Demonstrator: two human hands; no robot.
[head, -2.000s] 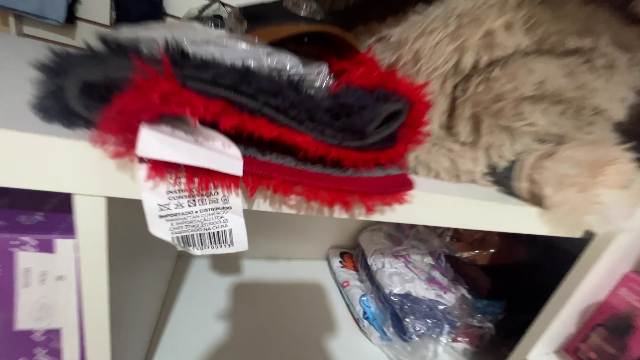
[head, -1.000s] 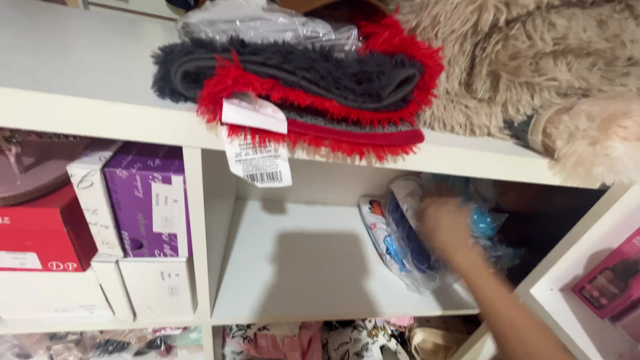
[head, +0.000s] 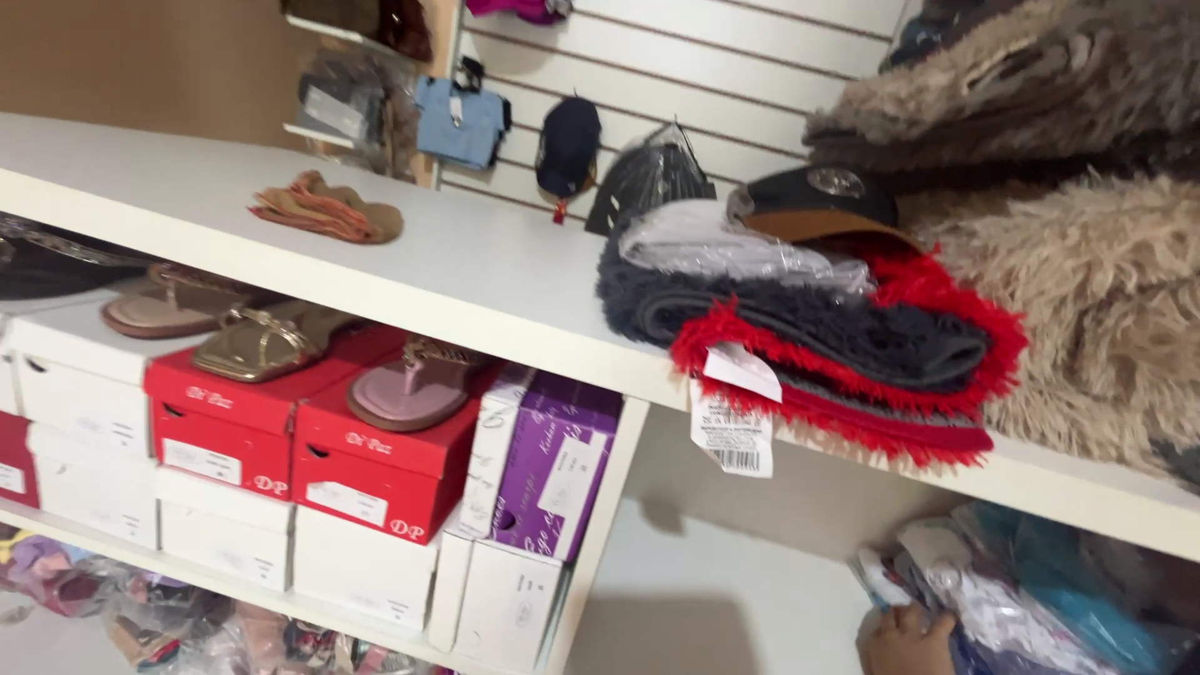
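At the bottom right, one hand, seemingly my right hand (head: 907, 641), touches the near side of a pile of plastic-wrapped clothing (head: 1003, 581) in a lower shelf compartment. Its fingers are bent against the pile; the rest of the hand is cut off by the frame, so a firm grip cannot be made out. My left hand is out of view. Above, folded red and dark grey shaggy textiles (head: 825, 328) lie on the upper shelf, with a white tag hanging over the edge. A plastic-wrapped light item (head: 741, 248) and a black cap with a brown brim (head: 816, 202) rest on top.
Beige shaggy fabric (head: 1078, 309) fills the upper right. The white shelf edge (head: 328, 291) slants across the view. Below it, sandals (head: 412, 384) stand on red shoe boxes (head: 375, 469) beside a purple box (head: 558, 469). Folded orange-brown fabric (head: 328, 211) lies on the shelf; caps hang behind.
The view has swung left and up, showing more shelf and boxes. A hand, absent two seconds ago, reached onto the wrapped clothing one second ago and is now at its left side.
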